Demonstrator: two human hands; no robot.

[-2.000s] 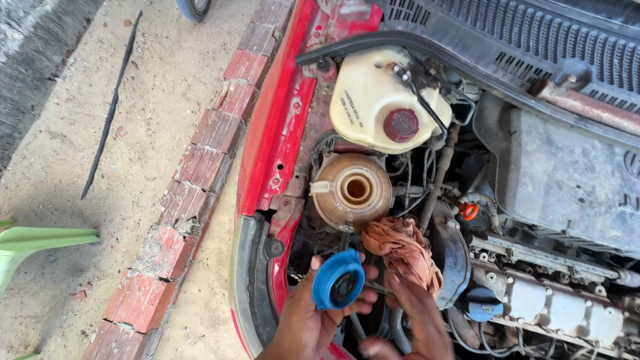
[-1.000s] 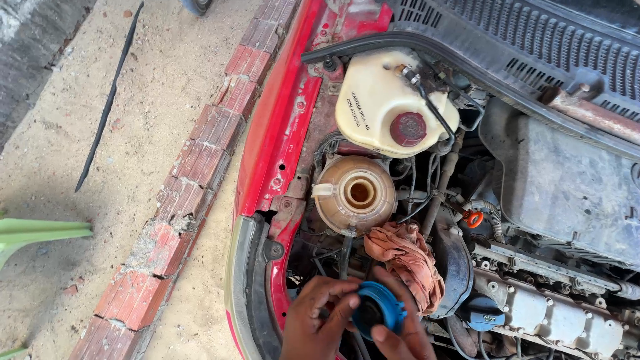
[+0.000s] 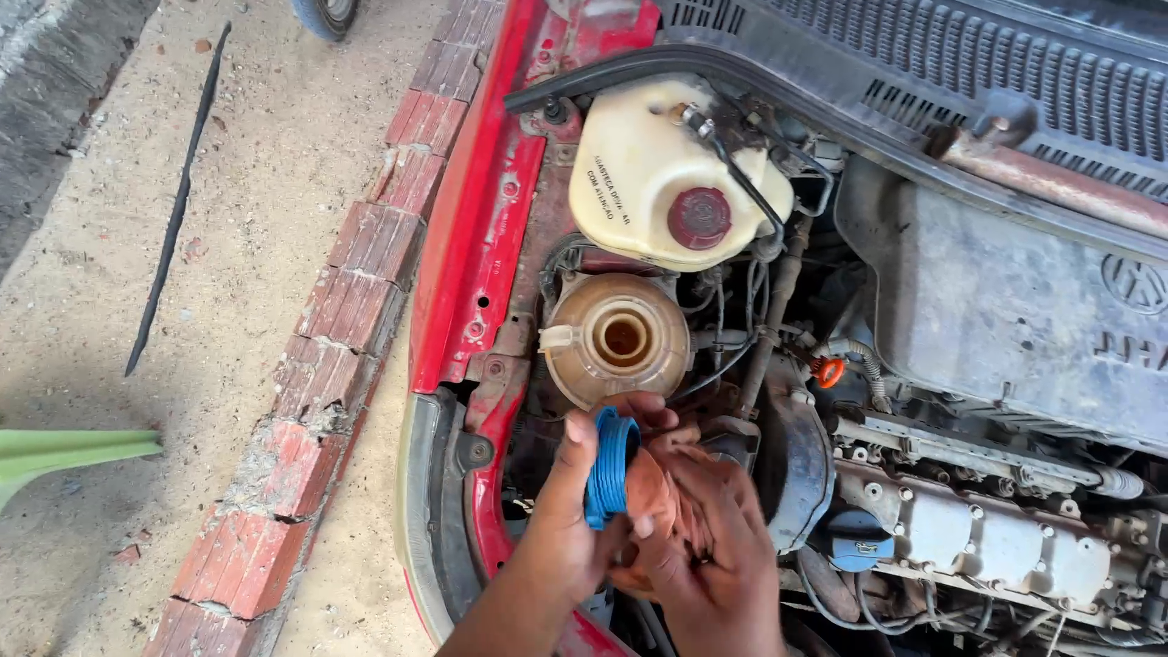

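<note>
My left hand grips a blue threaded reservoir cap, turned on its side with its threads facing right. In my right hand is a crumpled orange-brown cloth, held against the cap's open end; the cap's inside is hidden. Just above my hands sits the round, brownish coolant expansion tank, its neck uncapped and dark amber inside. Beyond that tank is a cream-coloured plastic reservoir with a dark red cap on it and printed writing.
A red fender edge runs along the bay's left side, beside a low brick edging and sandy ground. On the right lie the Volkswagen engine cover, a blue oil filler cap and an orange dipstick ring. A black strip lies on the sand.
My right hand has taken hold of the cloth, which earlier lay beside the expansion tank, and brought it to the cap. The cap has been tipped onto its side.
</note>
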